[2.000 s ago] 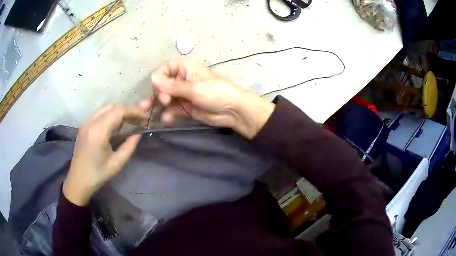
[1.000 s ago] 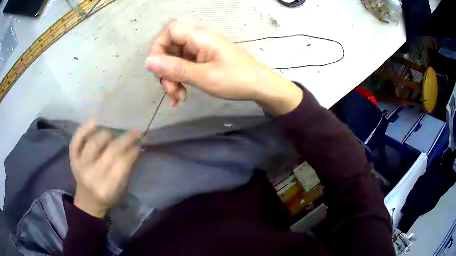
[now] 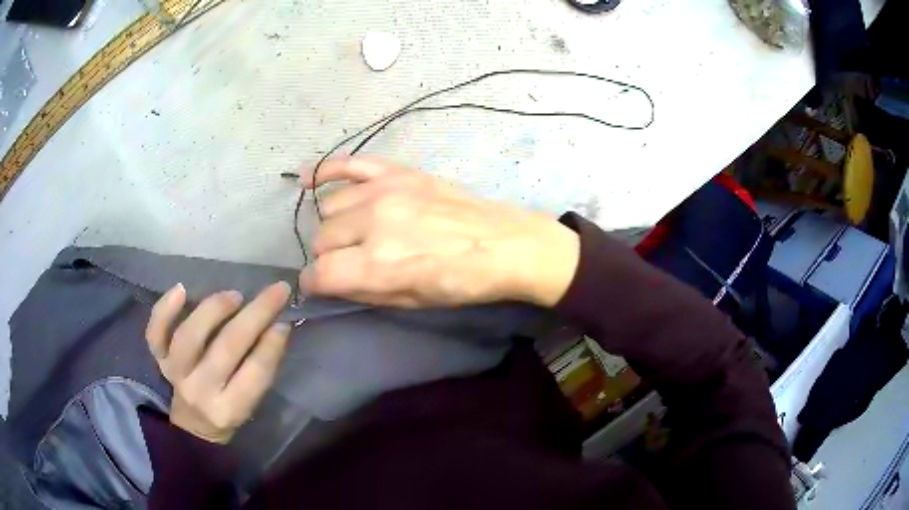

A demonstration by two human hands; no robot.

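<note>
The grey garment [image 3: 369,354] lies over my lap and the table's front edge, with shiny lining at lower left. My left hand [image 3: 224,349] pinches the garment's edge between thumb and index finger. My right hand [image 3: 399,234] is palm down, its thumb and index fingertips at the same edge, touching or nearly touching my left fingertips. A tiny bright sliver, perhaps the needle [image 3: 299,322], shows beside the left thumb; what my right fingertips grip is hidden. Dark sewing thread [image 3: 518,72] rises from the edge and lies in a long loop on the table.
The pale worktable [image 3: 229,110] bears a white chalk piece [image 3: 380,50] beyond my hands. A wooden ruler [image 3: 75,90] lies at left, a shears handle [image 3: 593,4] at the top edge, a plastic bag [image 3: 765,20] at top right. A yellow stool [image 3: 857,179] and boxes stand at right.
My right hand has come down from above the table to the garment edge beside my left hand. The taut thread has slackened, its loop has shifted, and the chalk shows again.
</note>
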